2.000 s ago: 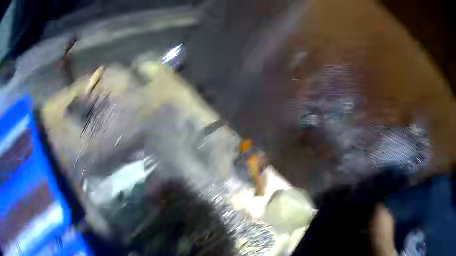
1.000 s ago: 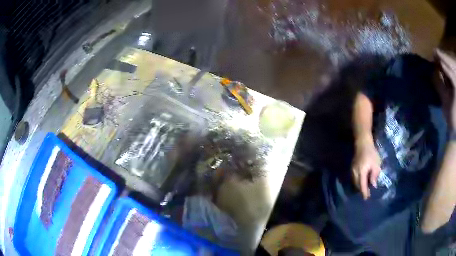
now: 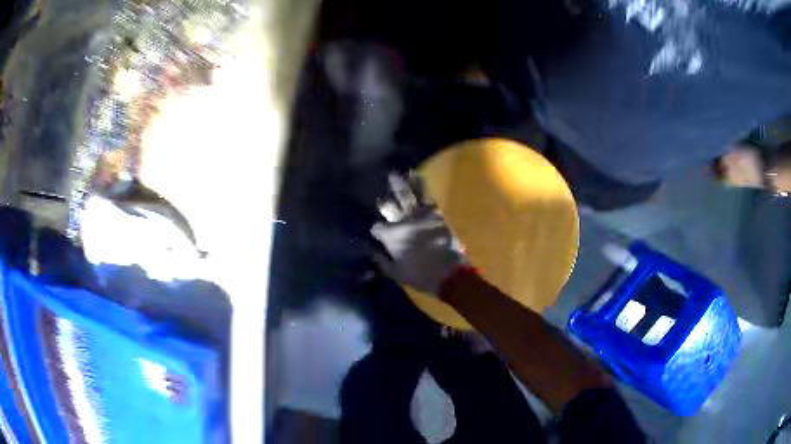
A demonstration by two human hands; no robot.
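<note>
My right hand (image 3: 418, 247), in a pale knit glove with a red cuff edge, reaches in from the lower right. It is at the left edge of a round yellow disc or stool top (image 3: 512, 225). Its fingers look apart and point up and left. I see nothing held in it, but blur hides whether it touches the disc. My left hand is not in view.
The pale bench board (image 3: 256, 260) fills the left side, with a crumpled white cloth or glove (image 3: 143, 238) on it. A blue tray (image 3: 186, 355) lies lower left. A blue basket (image 3: 694, 347) stands right of the disc. Another person's hand (image 3: 746, 169) shows at far right.
The view has swung towards the floor right of the bench. The yellow disc, earlier at the bottom edge, is now near the middle. My right gloved hand and the blue basket have come into view.
</note>
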